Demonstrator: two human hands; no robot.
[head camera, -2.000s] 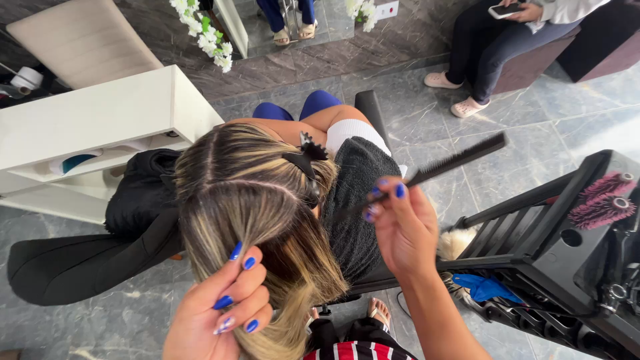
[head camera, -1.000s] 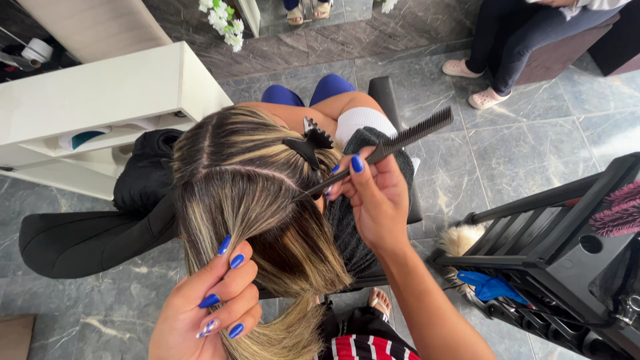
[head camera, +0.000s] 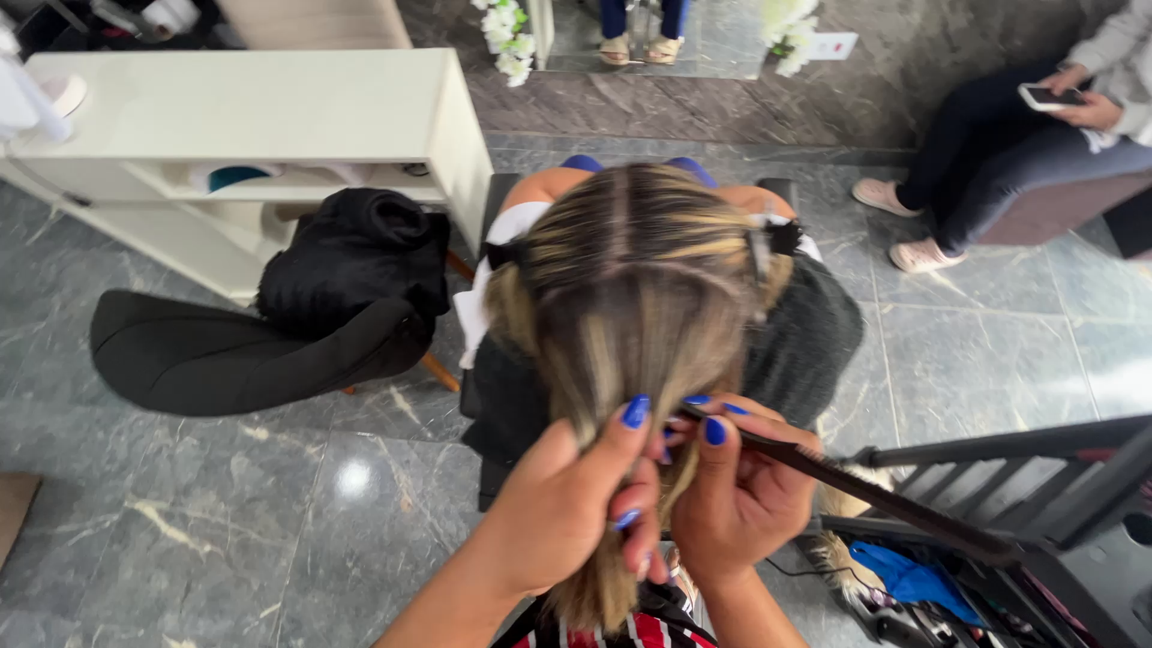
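Note:
A seated person's highlighted hair (head camera: 621, 333) hangs back toward me, with a center part and a curved part across the crown. My left hand (head camera: 576, 504) grips the gathered back hair below the crown. Close beside it on the right, my right hand (head camera: 742, 486) holds a dark tail comb (head camera: 864, 486), its toothed end pointing to the lower right. Those right fingertips are at the hair's edge; whether they also pinch strands cannot be told. One black hair clip (head camera: 781, 238) sits on the right of the head, another black clip (head camera: 504, 255) on the left. A dark towel (head camera: 801, 333) covers the shoulders.
Left stands a white shelf unit (head camera: 252, 99), near a black chair (head camera: 261, 360) bearing a black garment (head camera: 351, 261). A black salon trolley (head camera: 1008, 450) with a blue item (head camera: 909, 571) is at lower right. Another person (head camera: 990, 171) sits at upper right holding a phone (head camera: 1048, 97).
The view has shifted to behind the head. My hands have come together at the gathered hair. The comb's toothed end, which pointed up and right, now points down and right.

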